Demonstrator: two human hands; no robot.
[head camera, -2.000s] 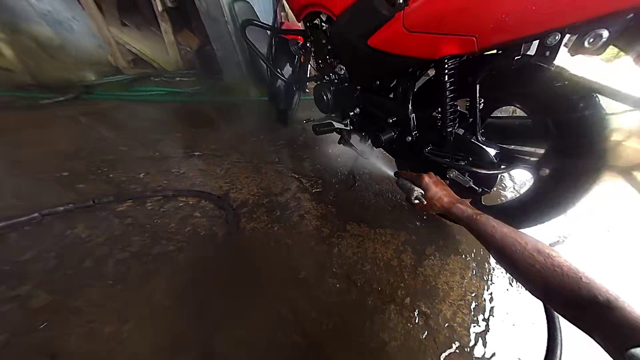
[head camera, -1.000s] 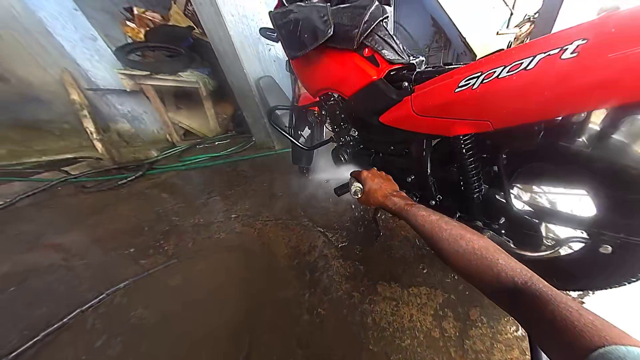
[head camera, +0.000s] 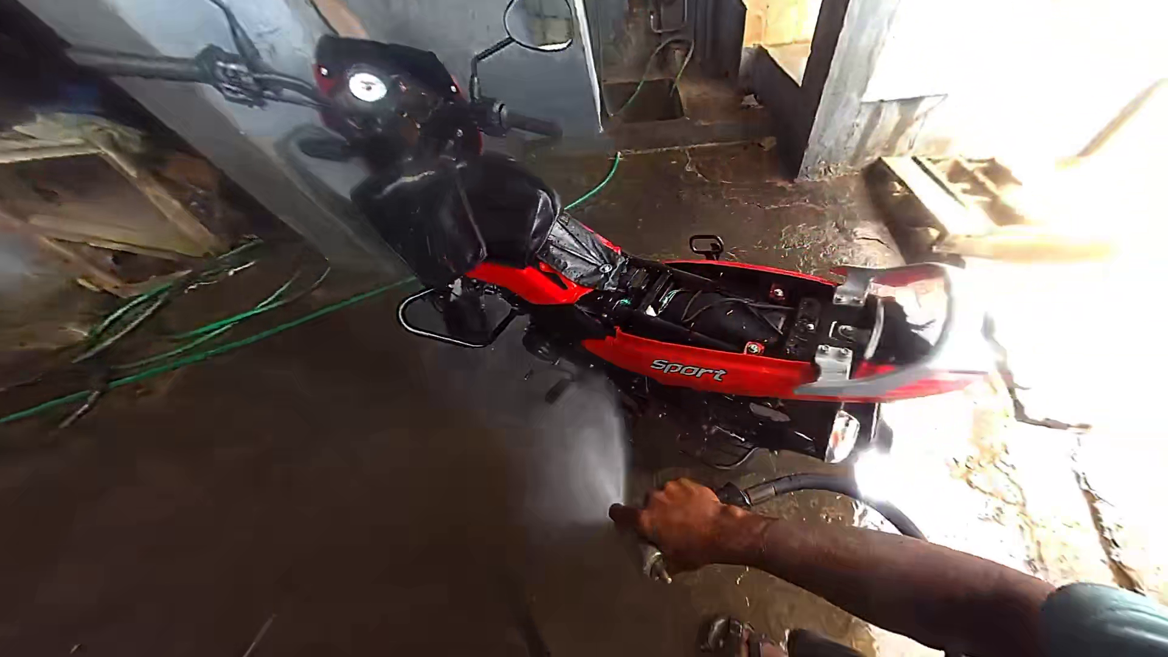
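Observation:
My right hand, at the lower middle right, is closed around a spray gun joined to a black hose. A white fan of water spray leaves its tip toward the lower side of a red and black motorcycle. The motorcycle stands across the view, its seat off and the frame under it exposed. A black cover lies over its tank. The round headlight area shines at upper left. My left hand is not in the frame.
Green hoses run over the wet floor at left, near a wooden frame. A concrete pillar and wooden pallet stand behind. A sandaled foot shows at the bottom edge.
The view has swung to look down on the whole motorcycle from above. My right hand, close to the engine a second ago, is now farther back from it, with the water still spraying.

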